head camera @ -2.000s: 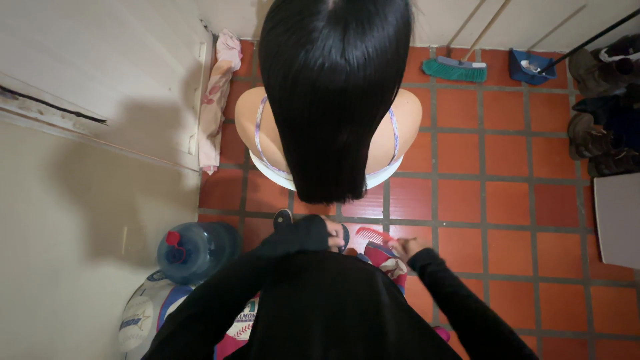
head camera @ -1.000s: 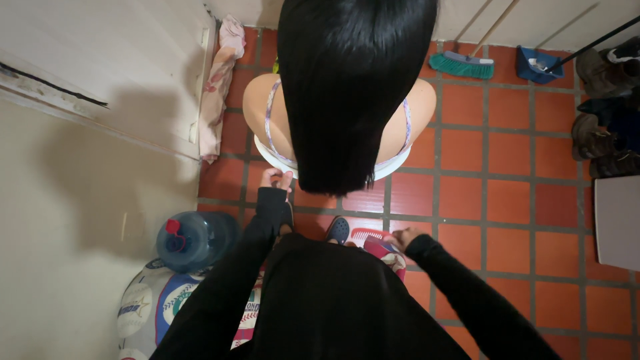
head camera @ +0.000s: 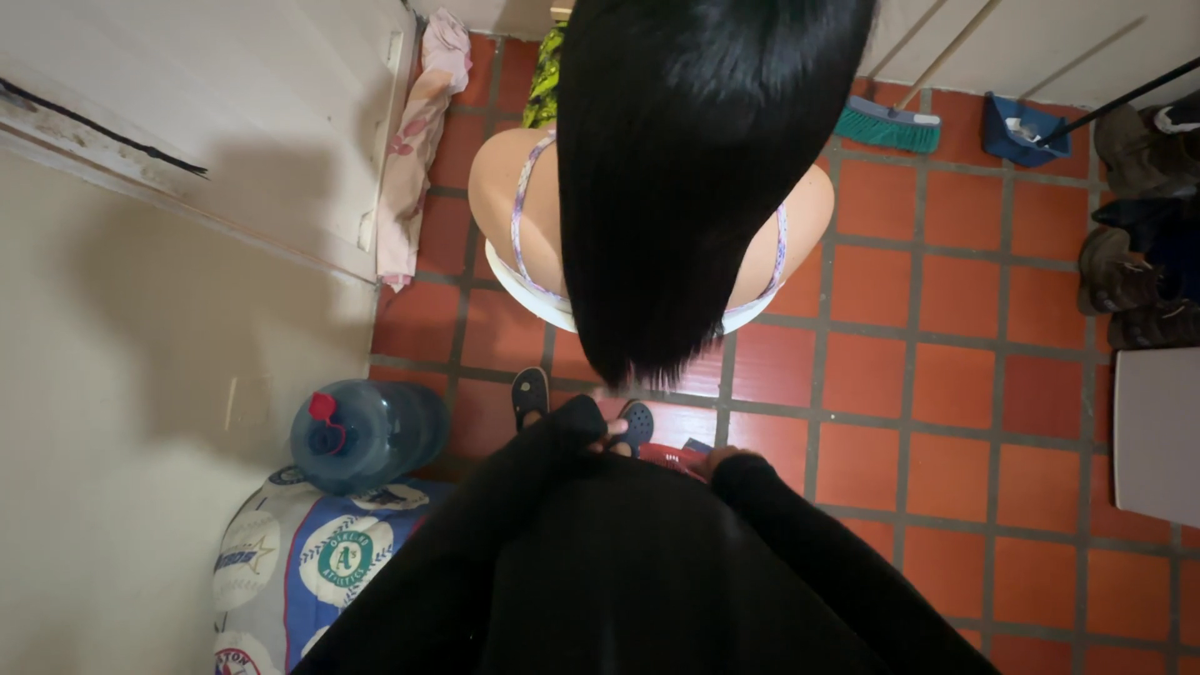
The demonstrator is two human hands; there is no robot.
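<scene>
Straight dark hair (head camera: 675, 187) hangs down the back of a person (head camera: 511, 192) seated in front of me. Just below the hair's ends is my left hand (head camera: 614, 429), partly covered by its black sleeve; whether it grips anything is unclear. My right hand (head camera: 722, 457) is at the right end of a red comb (head camera: 673, 457) and holds it low against my dark clothing, which hides part of the comb.
A blue water jug (head camera: 370, 436) lies at left on a cushion with baseball prints (head camera: 319, 562). A green broom (head camera: 889, 127), a blue dustpan (head camera: 1022, 131) and shoes (head camera: 1125, 267) are at the upper right. A white box-like edge (head camera: 1158, 431) is at right.
My left hand has moved from beside the left of the seat back toward the middle, below the hair ends. My right hand stays low with the red comb.
</scene>
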